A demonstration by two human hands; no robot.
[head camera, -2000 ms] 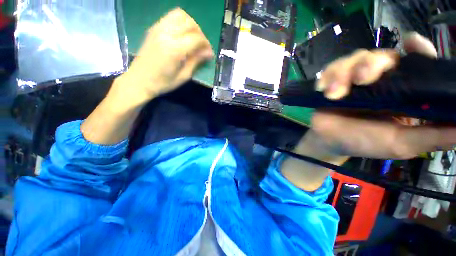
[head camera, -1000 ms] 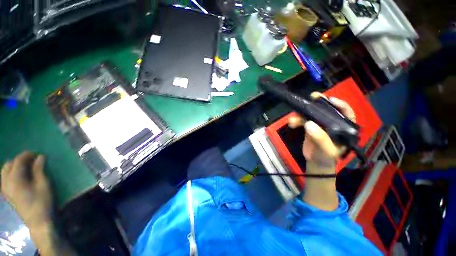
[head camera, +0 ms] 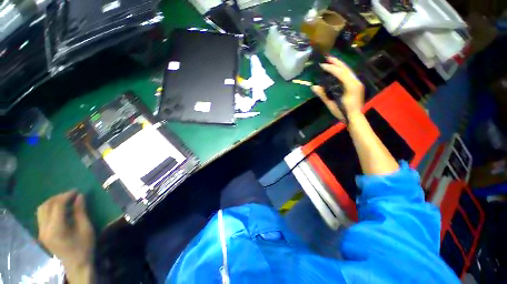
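Note:
The open tablet chassis (head camera: 119, 138) lies on the green bench, left of centre, with its white battery (head camera: 145, 160) showing. My right hand (head camera: 343, 89) is over the bench's right edge, its fingers around the dark corded tool (head camera: 329, 83), which is mostly hidden by the hand. My left hand (head camera: 66, 224) rests at the bench's lower left, blurred, with fingers bent; whether it holds anything cannot be seen. The black back cover (head camera: 200, 77) lies right of the chassis.
A squat whitish bottle (head camera: 286, 52) and a brown roll (head camera: 323, 30) stand at the back right. White scraps (head camera: 257, 83) lie beside the cover. Wrapped black slabs (head camera: 100, 33) are stacked at the back left. Red-orange frames (head camera: 408, 113) stand below right.
My right hand has moved up with the black tool, from over the red frame to the bench edge near the bottle. The view has shifted slightly, and the red and blue pens no longer show.

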